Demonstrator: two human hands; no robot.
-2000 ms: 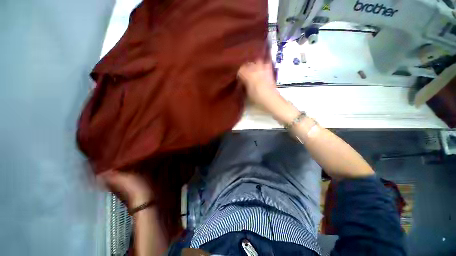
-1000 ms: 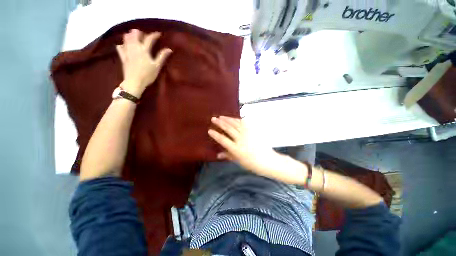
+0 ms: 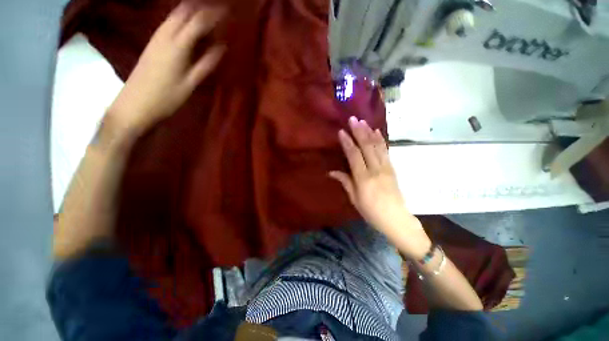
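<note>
A rust-brown garment panel lies over the white machine table and hangs onto my lap. Its right part lies at the needle area of the white sewing machine, under bright violet-white light. My left hand is blurred and lies on the cloth at the upper left, fingers apart. My right hand rests on the cloth in front of the needle area, fingers spread, palm down. Whether the presser foot is down on the cloth I cannot tell.
A beige strip and dark red-brown cloth lie at the machine's right end. A small dark block sits on the machine bed. Spare cloth lies on slatted wood below the table at right. My striped apron is at the bottom.
The cloth was turned and spread on the table, then moved right to the needle area. Both hands moved with it, and my right hand now lies farther right, in front of the needle.
</note>
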